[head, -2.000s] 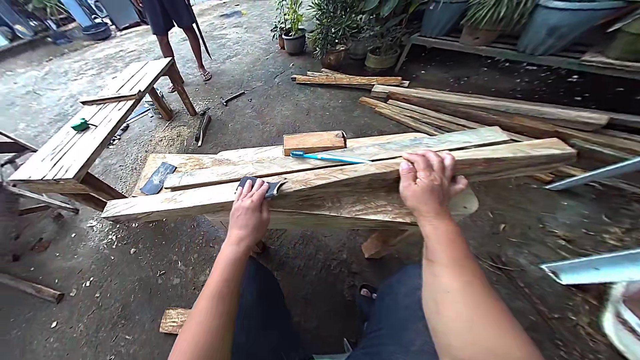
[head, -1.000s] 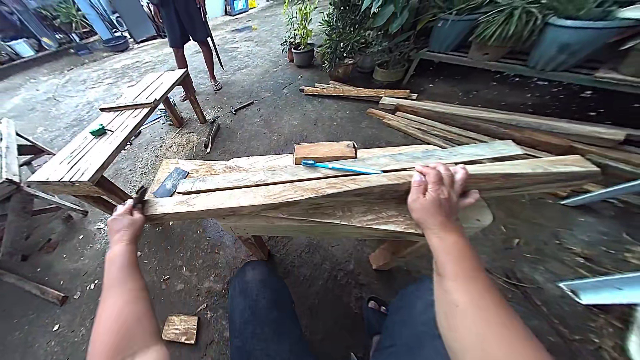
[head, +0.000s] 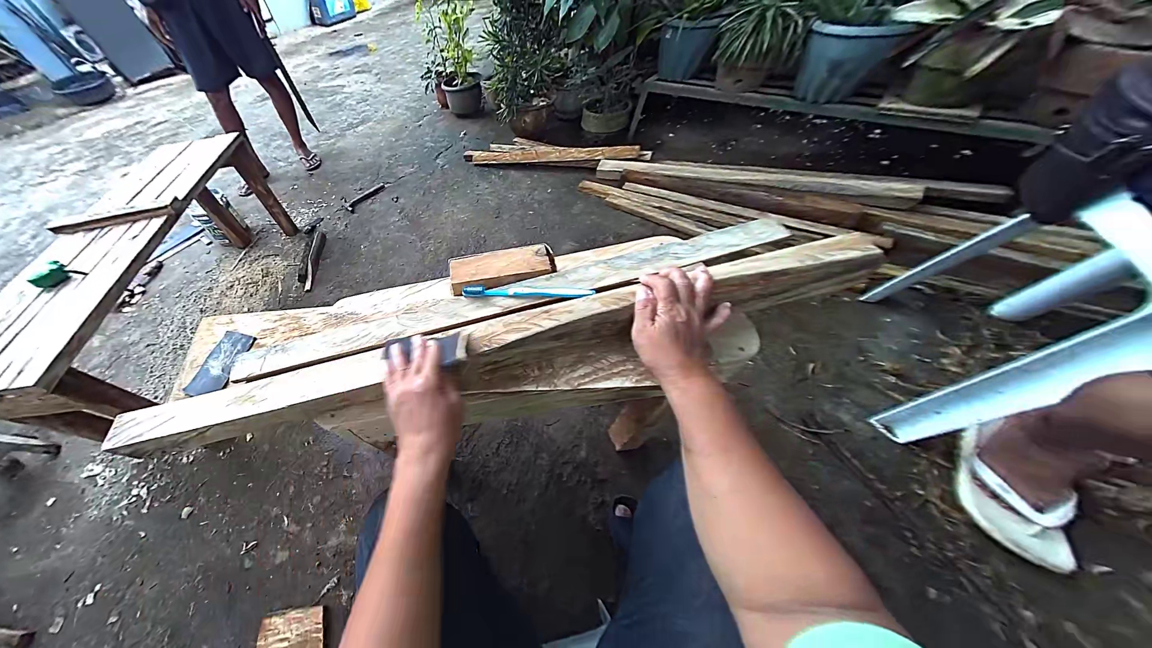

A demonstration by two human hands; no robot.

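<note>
A long wooden beam [head: 270, 400] lies across a low work surface in front of me. My left hand [head: 423, 396] presses a dark sanding block [head: 450, 348], seemingly wrapped in sandpaper, on the beam's top left of its middle. With its fingers over the upper edge, my right hand [head: 673, 319] grips the beam further right. Behind the beam, a blue toothbrush [head: 526, 292] rests on a pale board [head: 630, 261], beside a short wood block [head: 501, 267]. A dark sheet of sandpaper [head: 219, 362] lies near the left end of the boards.
A slatted wooden bench [head: 108, 261] with a green object [head: 48, 274] stands at left. A hammer [head: 365, 196] lies on the ground. Timber [head: 765, 180] is stacked behind, near potted plants. One person [head: 225, 54] stands back left; another's foot [head: 1017, 495] and a pale plastic chair [head: 1017, 378] are at right.
My left hand has moved right along the beam from near its left end, with the sanding block. My right hand stays on the beam. A person's foot and a chair now show at right.
</note>
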